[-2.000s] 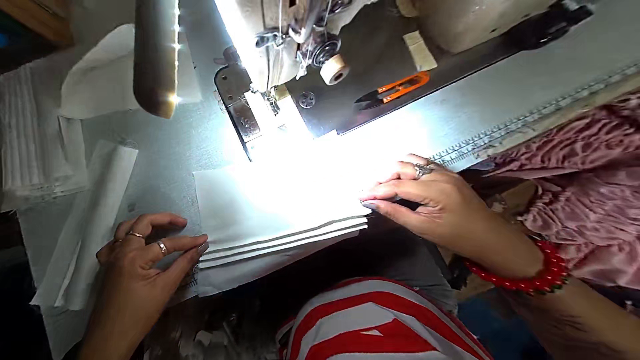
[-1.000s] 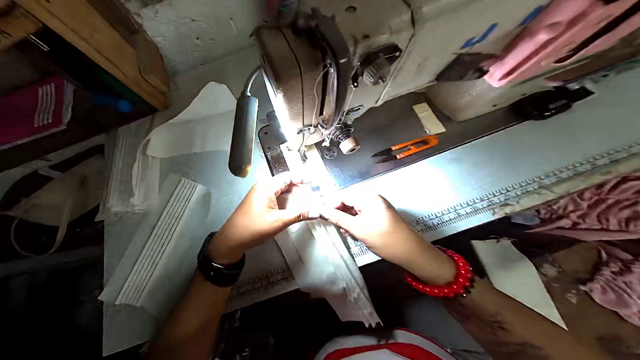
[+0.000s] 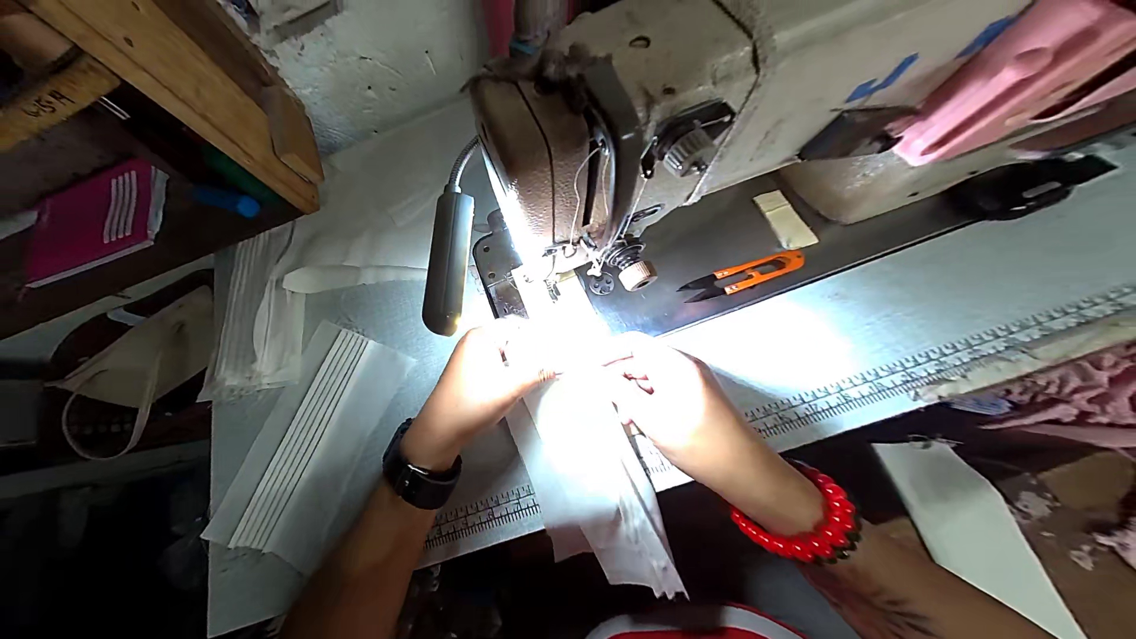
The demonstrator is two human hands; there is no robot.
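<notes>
White fabric (image 3: 590, 479) runs from under the presser foot area of a sewing machine (image 3: 541, 169) down over the table's front edge. My left hand (image 3: 484, 377), with a black watch at the wrist, grips the fabric's left side just in front of the needle area. On its right side my right hand (image 3: 661, 390) pinches the same fabric, a red bead bracelet (image 3: 799, 524) on that wrist. Glare from the lamp washes out the fingertips and the cloth between them. The needle itself cannot be made out.
Orange thread snips (image 3: 750, 275) lie right of the needle area. A lamp (image 3: 448, 257) hangs at its left. Pleated white fabric (image 3: 306, 444) and a stack of white cloth (image 3: 257, 311) lie at the left. A measuring tape (image 3: 887, 377) runs along the front edge. A wooden shelf (image 3: 177, 89) stands upper left.
Two seconds ago my hands were apart beside a layered white piece; now they are close together on fabric near the needle area. The view has shifted. Since one second ago the hands have barely moved.
</notes>
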